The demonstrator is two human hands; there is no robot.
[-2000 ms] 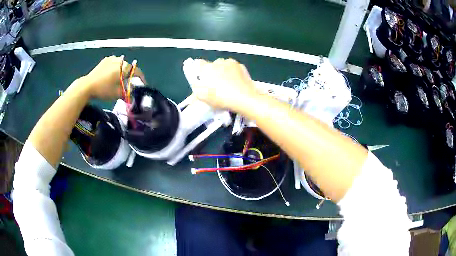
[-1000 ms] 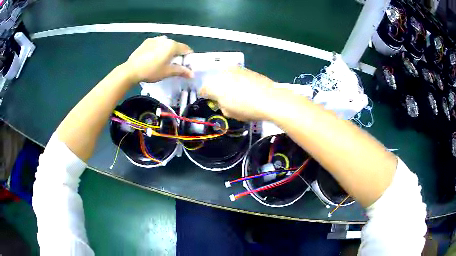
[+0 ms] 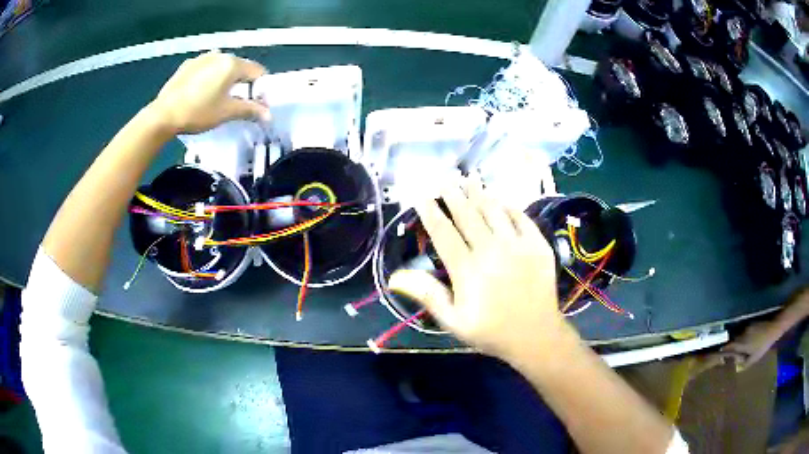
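Camera bodies with open black cups stand in a row: leftmost [image 3: 177,277], second [image 3: 341,257], third [image 3: 388,297] and rightmost [image 3: 621,235]. Coloured wires with white plugs lie in and over the cups. My left hand [image 3: 200,97] is at the back left, with thumb and fingers around a white wall-mount bracket [image 3: 222,146]; its fingertips meet the edge of the second body's bracket [image 3: 310,106]. My right hand [image 3: 501,279] is spread, palm down, over the third body and hides much of its cup. Whether it presses on the body is unclear.
Tangled clear-white loops [image 3: 528,84] lie on the white brackets at the back right. Pale tweezers [image 3: 635,207] lie right of the row. Rows of black camera modules [image 3: 710,115] stand at the right. A post [image 3: 559,31] rises behind. Another person's hand [image 3: 754,344] shows lower right.
The bodies now stand further left in view, with all four cups more exposed. My right hand has left the brackets and opened over the third cup. My left hand has shifted left.
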